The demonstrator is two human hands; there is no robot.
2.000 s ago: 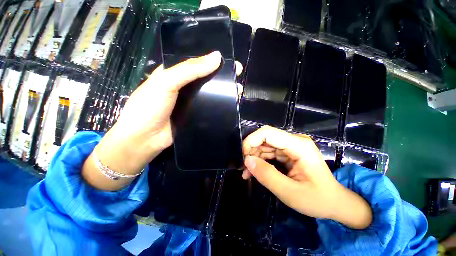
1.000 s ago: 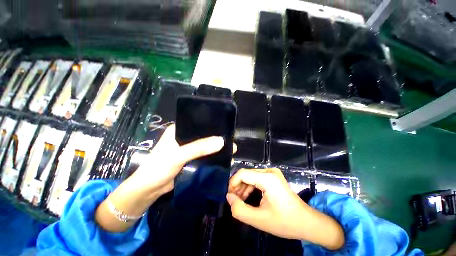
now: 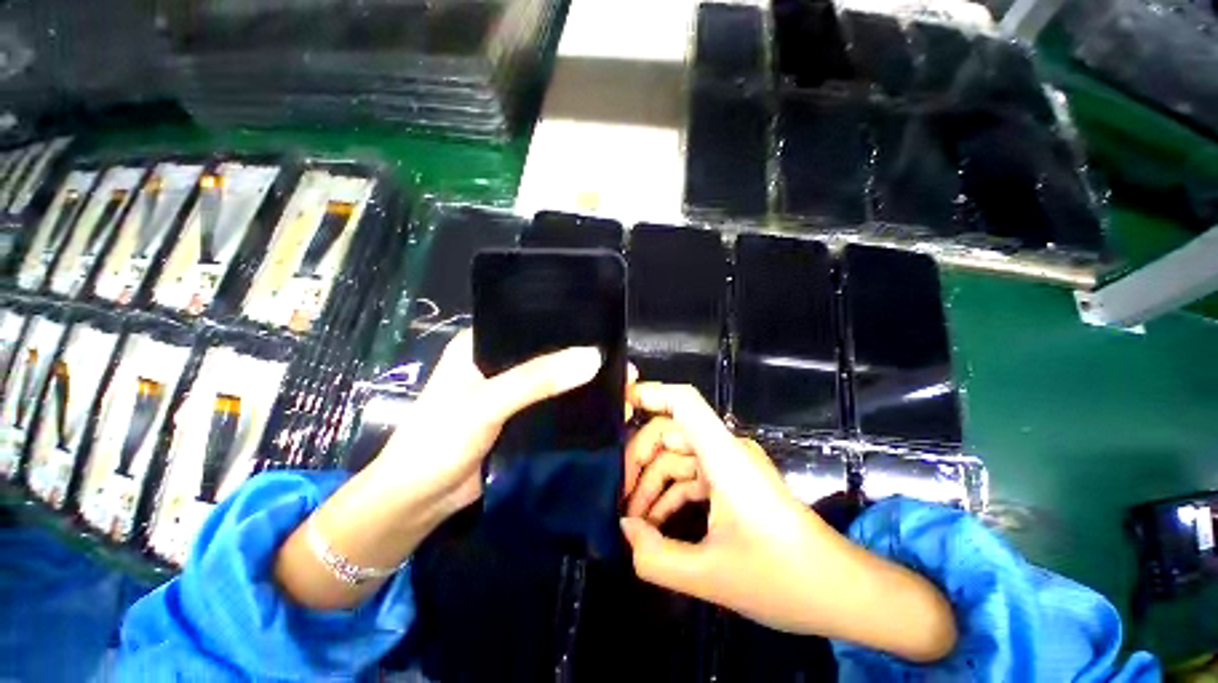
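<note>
My left hand (image 3: pixel 461 430) holds a glossy black phone screen (image 3: pixel 550 314) upright in the middle, with the thumb across its face and fingertips at its right edge. My right hand (image 3: pixel 695 507) is at the screen's lower right edge, fingers curled and thumb near the edge. Whether it pinches anything there is too small to tell. Below and behind lies a clear blister tray (image 3: pixel 922 476) with rows of black screens (image 3: pixel 788 327). Part of the tray is hidden by my hands and the held screen.
At left, stacked trays (image 3: pixel 301 414) hold screens with white backs and flex cables (image 3: pixel 225 430). Behind, a pale board (image 3: pixel 597 120) bears another tray of black screens (image 3: pixel 935 147). A thick tray pile (image 3: pixel 361 74) stands far left. A white post (image 3: pixel 1155 278) and small dark box (image 3: pixel 1189 534) are at right.
My head view has tilted up and back since two seconds ago. The held screen stays in my left hand, now lower in view. My right index finger has extended upward along its right edge.
</note>
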